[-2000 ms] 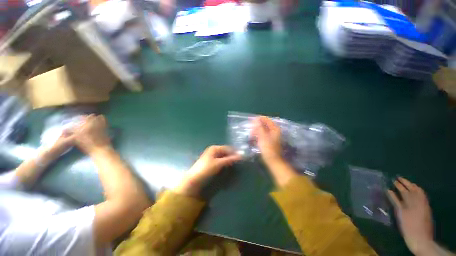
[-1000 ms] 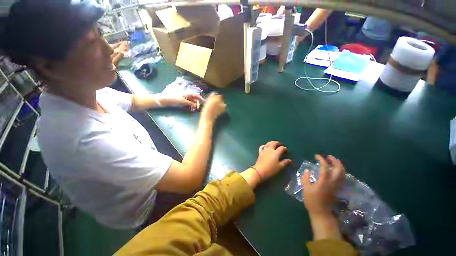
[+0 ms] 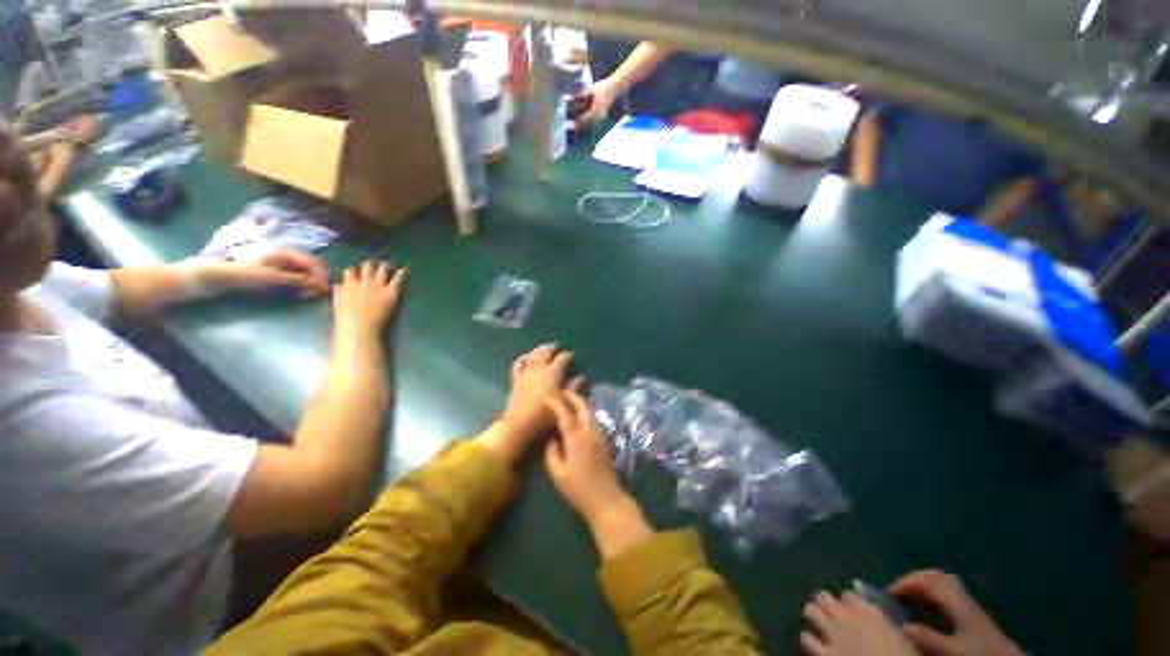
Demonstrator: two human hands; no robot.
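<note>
A pile of shiny clear bags (image 3: 725, 461) with dark contents lies on the dark green bench, right of my hands. My left hand (image 3: 536, 388) is palm down on or just above the bench, with nothing seen in it. My right hand (image 3: 584, 451) is beside it, fingertips at my left hand and the left end of the pile; whether it holds anything cannot be told. A single small clear bag (image 3: 508, 301) with dark pieces lies apart, beyond my left hand.
A person in white (image 3: 116, 449) sits at left, with bags (image 3: 270, 231) by their hands. Another person's hands (image 3: 898, 622) hold something dark at lower right. An open carton (image 3: 385, 154), shelf posts, white cable (image 3: 622, 209), white roll (image 3: 796, 141) and blue-and-white stack (image 3: 1001, 301) stand farther off.
The view has swung back right from the neighbour. My hands have come together left of the pile. A single bag now lies on the bench between me and the posts.
</note>
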